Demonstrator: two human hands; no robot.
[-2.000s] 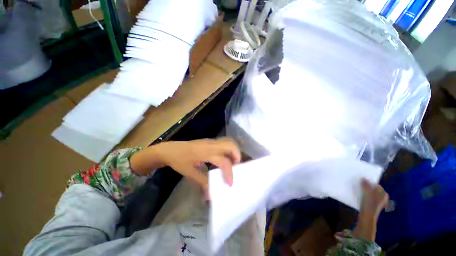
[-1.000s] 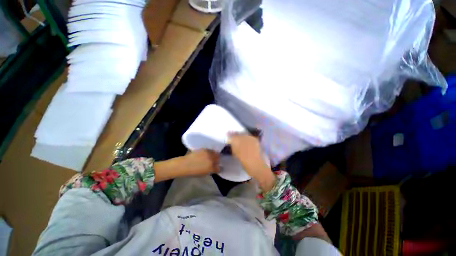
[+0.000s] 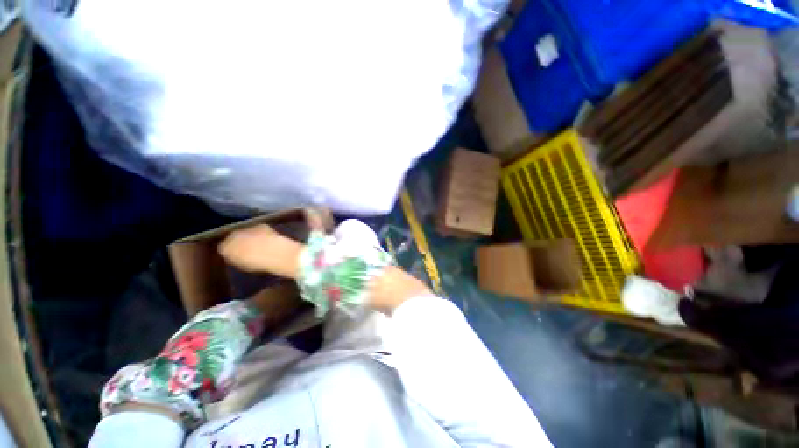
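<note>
A small open brown carton [image 3: 198, 273] is at my lap, below the big bag. My right hand [image 3: 256, 248] reaches across over its opening, fingers pointing down and left. My left hand [image 3: 279, 302] is in shadow at the carton's near side, mostly hidden by the right forearm and the carton. What either hand holds cannot be seen. The inside of the carton is dark, and no foam shows in it. A white rounded thing [image 3: 357, 234] shows just past my right sleeve cover; I cannot tell what it is.
A large clear bag of white foam [image 3: 289, 105] fills the top. To the right are a brown box [image 3: 469, 191], an open carton [image 3: 506, 269], a yellow crate [image 3: 561, 188], a blue crate [image 3: 561, 74], stacked cardboard [image 3: 657, 105] and a red thing [image 3: 657, 227]. The bench edge [image 3: 19, 262] is far left.
The view has swung right and down. The white foam that both hands were bending no longer shows between them; the hands are now at a carton on the lap.
</note>
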